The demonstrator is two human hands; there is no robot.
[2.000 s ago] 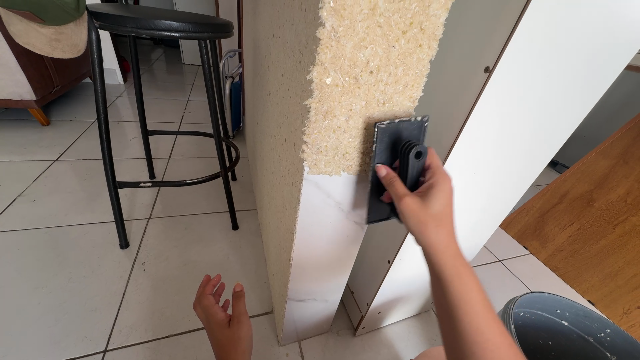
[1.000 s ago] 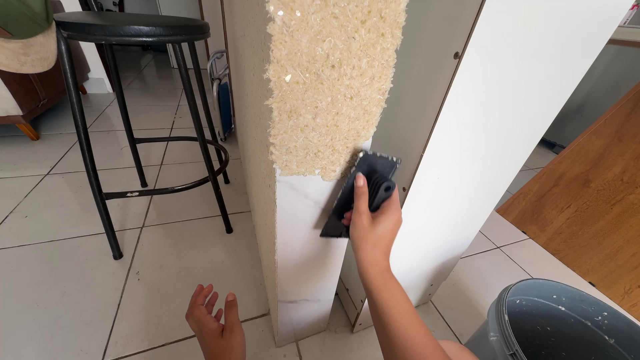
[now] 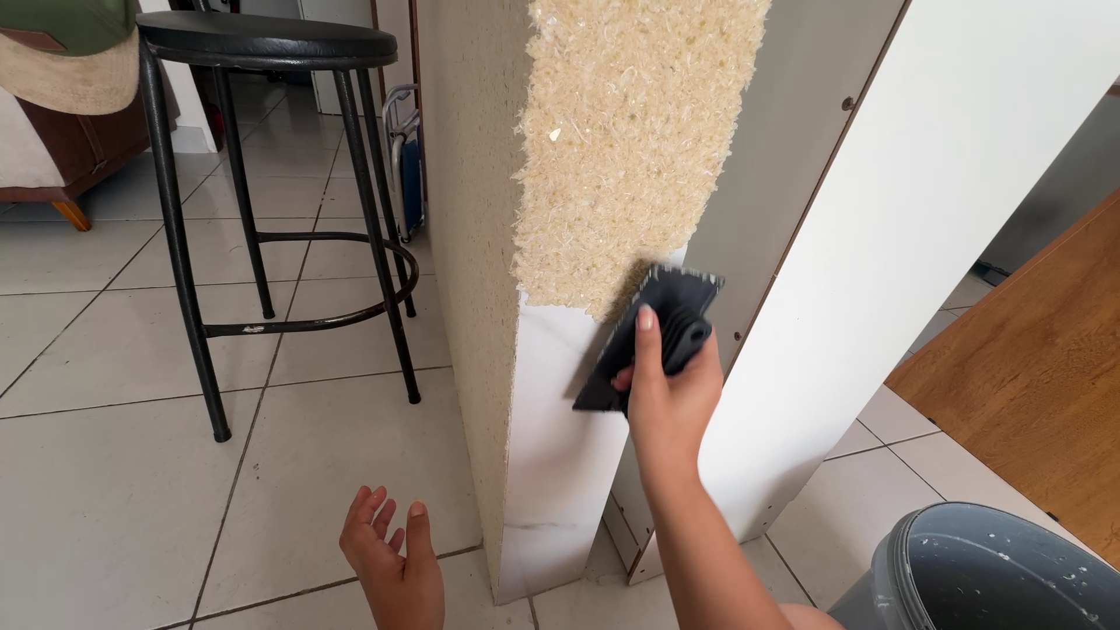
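My right hand (image 3: 669, 376) grips the handle of a black plastic trowel (image 3: 652, 337), whose blade lies tilted against the narrow face of a wall end. Above and beside the blade, a coarse beige flaky coating (image 3: 630, 149) covers that face, with bits of it along the trowel's upper edge. Lower down, the face shows a smooth white marbled surface (image 3: 560, 455). My left hand (image 3: 394, 556) holds nothing, its fingers apart and curled upward, left of the wall's foot. The wall's left side (image 3: 468, 262) has a thinner-looking speckled beige finish.
A black stool (image 3: 271, 39) stands on the tiled floor at left, with a cap (image 3: 79, 52) near it. White panels (image 3: 884, 219) rise right of the wall. A grey bucket (image 3: 884, 569) is at lower right, below a wooden board (image 3: 1024, 376).
My right hand has turned the trowel from nearly upright to a slant and sits lower on the wall end. Beige coating now reaches slightly lower near the blade. My left hand stays apart from the wall.
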